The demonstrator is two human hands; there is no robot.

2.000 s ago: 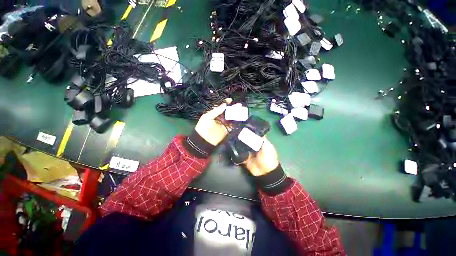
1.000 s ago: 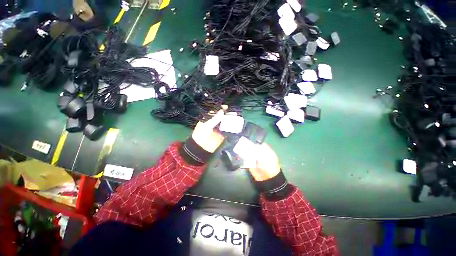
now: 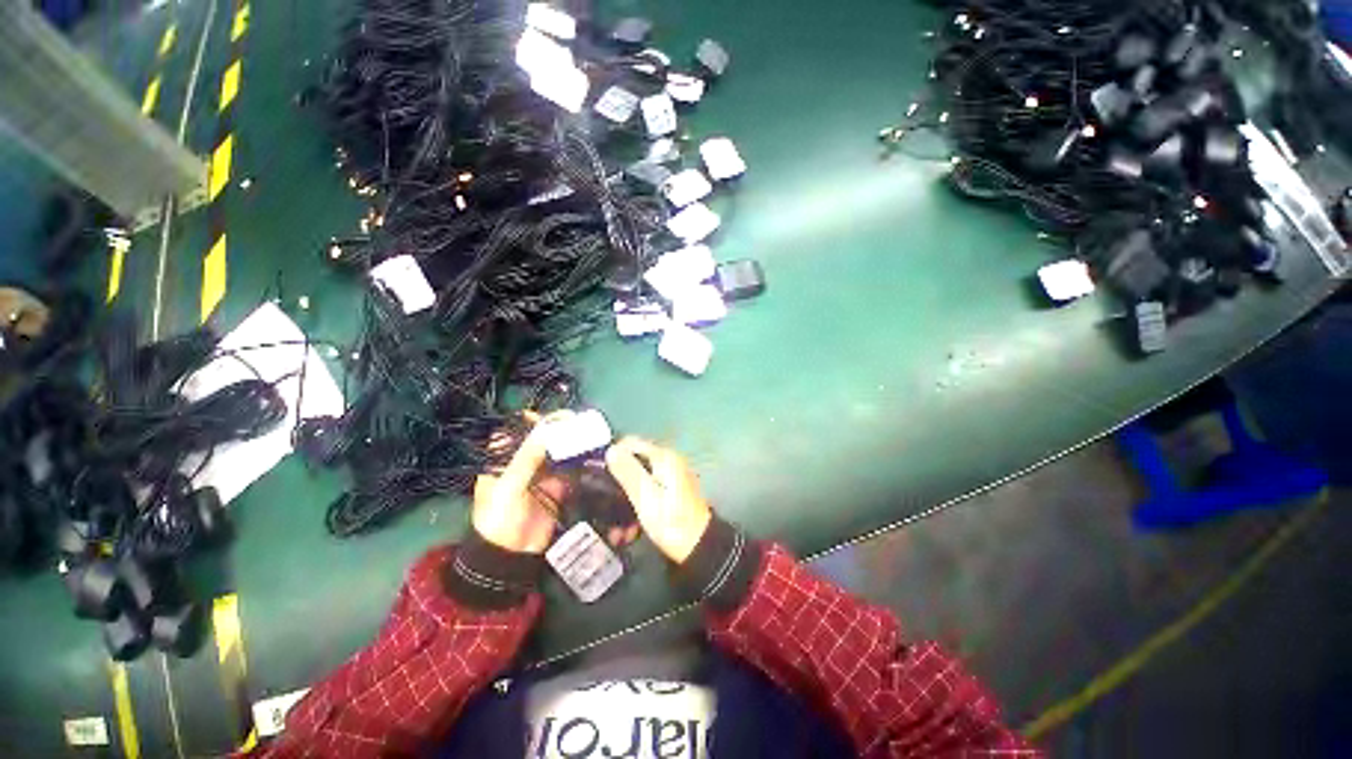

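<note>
My left hand [image 3: 516, 504] is near the table's front edge and holds a coiled black cable bundle with a white-faced antenna module [image 3: 578, 435] at its top. My right hand [image 3: 661, 497] is on the right side of the same bundle, fingers bent against it. A grey-faced module [image 3: 584, 562] hangs below between the hands. Part of the bundle is hidden by the fingers. A large heap of black cables [image 3: 497, 267] lies just beyond, with several white-faced modules [image 3: 684, 270] along its right side.
Another cable heap with black modules [image 3: 141, 586] lies at left, partly over a white paper sheet [image 3: 304, 389]. A third heap [image 3: 1157, 148] is at right. A pale metal post [image 3: 104, 111] stands at upper left. Yellow-black tape [image 3: 215, 274] crosses the green table [image 3: 875, 356]. Blue stand [image 3: 1223, 467] at lower right.
The view has turned right, so the heaps sit further left and the post shows. The right hand has moved from under the modules to the bundle's side. A grey-faced module now hangs below.
</note>
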